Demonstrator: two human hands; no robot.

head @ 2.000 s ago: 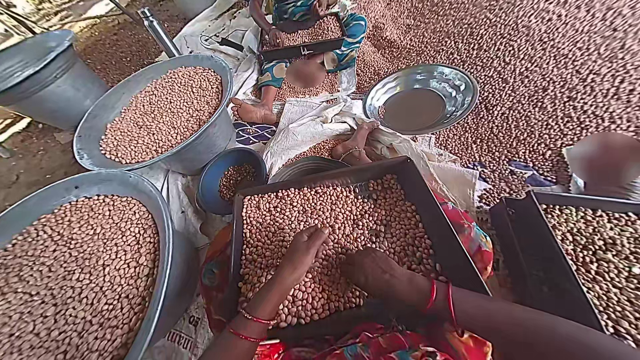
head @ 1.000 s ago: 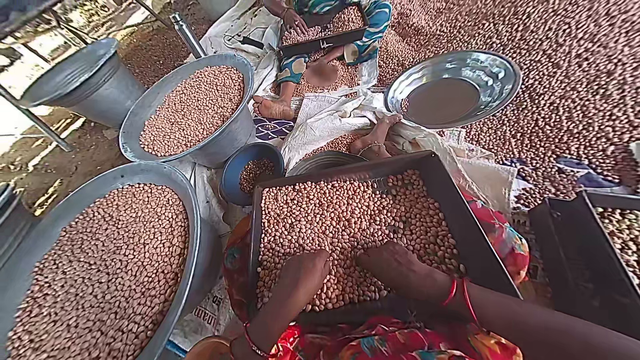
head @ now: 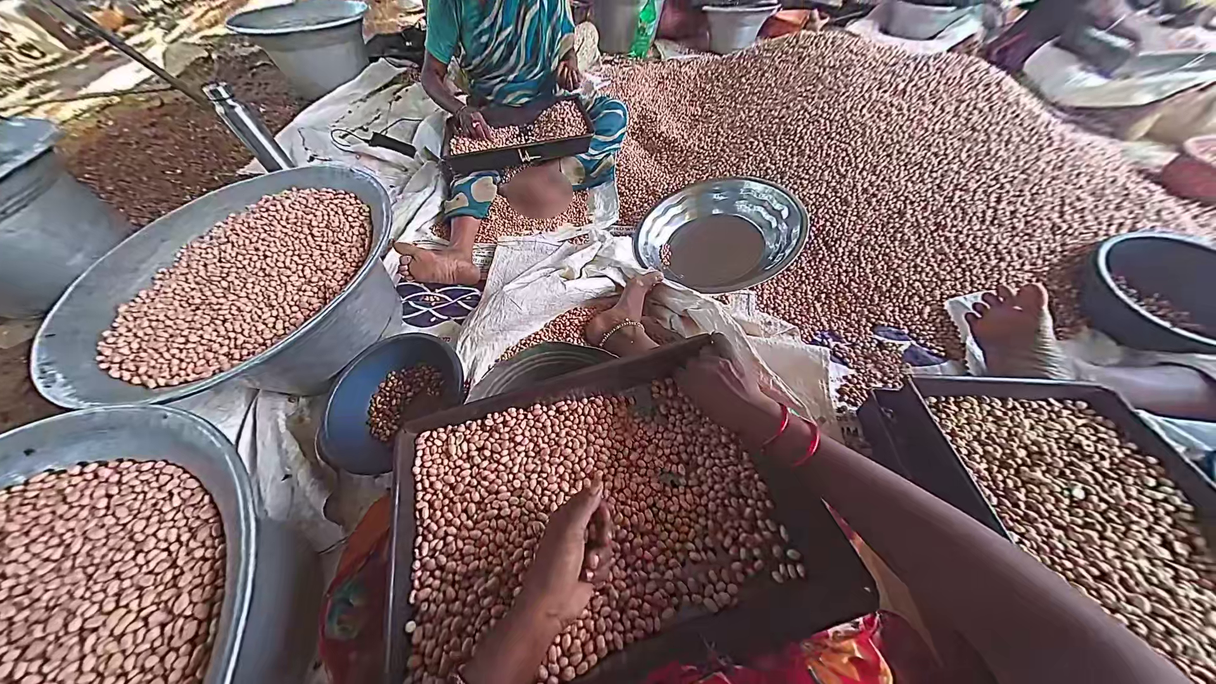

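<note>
A dark rectangular tray (head: 826,560) rests on my lap, tilted in view, with a layer of brown nuts or seeds (head: 513,475) in it. My left hand (head: 570,556) is over the nuts near the middle of the tray, fingers curled and thumb up; whether it holds any nuts is hidden. My right hand (head: 722,385), with red bangles at the wrist, is at the tray's far right part by the rim; its fingertips are hard to see. Bare tray floor shows along the right side.
Metal tubs of nuts (head: 356,204) (head: 242,532) stand at left, a blue bowl (head: 332,418) beside the tray. A steel basin (head: 793,218) lies ahead before a large nut heap (head: 931,171). A person (head: 503,57) sits opposite with a tray; another tray (head: 1007,388) is at right.
My right hand has moved from the middle of the nuts to the tray's far right part. My left hand has turned thumb up. The view has shifted, showing more of the heap.
</note>
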